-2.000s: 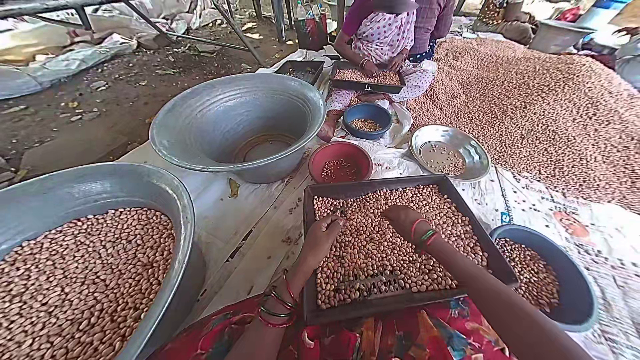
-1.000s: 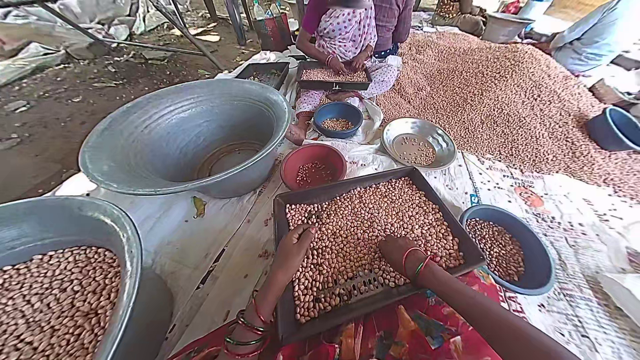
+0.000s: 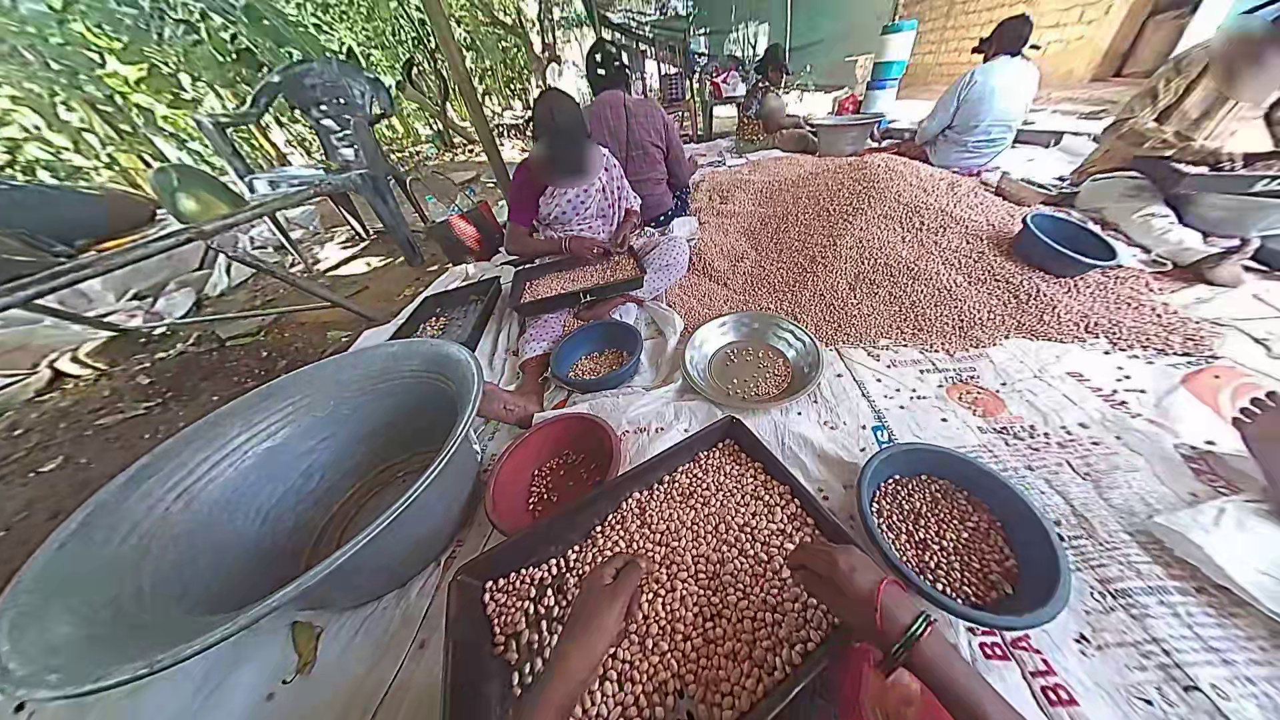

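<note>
A dark rectangular tray (image 3: 800, 478) full of light brown nuts or seeds (image 3: 700, 540) rests before me. Over its left part is my left hand (image 3: 608, 600), fingers bent at the nuts; whether it pinches any is not visible. My right hand (image 3: 835, 578) is at the tray's right side, fingers curled down, their tips hidden. Just right of the tray stands a blue-grey bowl (image 3: 1045, 570) part full of darker nuts. A red bowl (image 3: 510, 470) with a few nuts touches or nearly touches the tray's upper left edge.
A large metal basin (image 3: 230, 470) stands at left. Beyond the tray are a steel bowl (image 3: 805, 375) and a blue bowl (image 3: 628, 350). A co-worker (image 3: 580, 210) sits with another tray (image 3: 575, 298). A big heap of nuts (image 3: 900, 250) lies behind, with other people around it. Printed sacks (image 3: 1000, 400) cover the ground.
The view has tilted up and now takes in more people and a chair. My right hand has moved to the tray's right side; one second ago it was in the nuts, nearer the middle.
</note>
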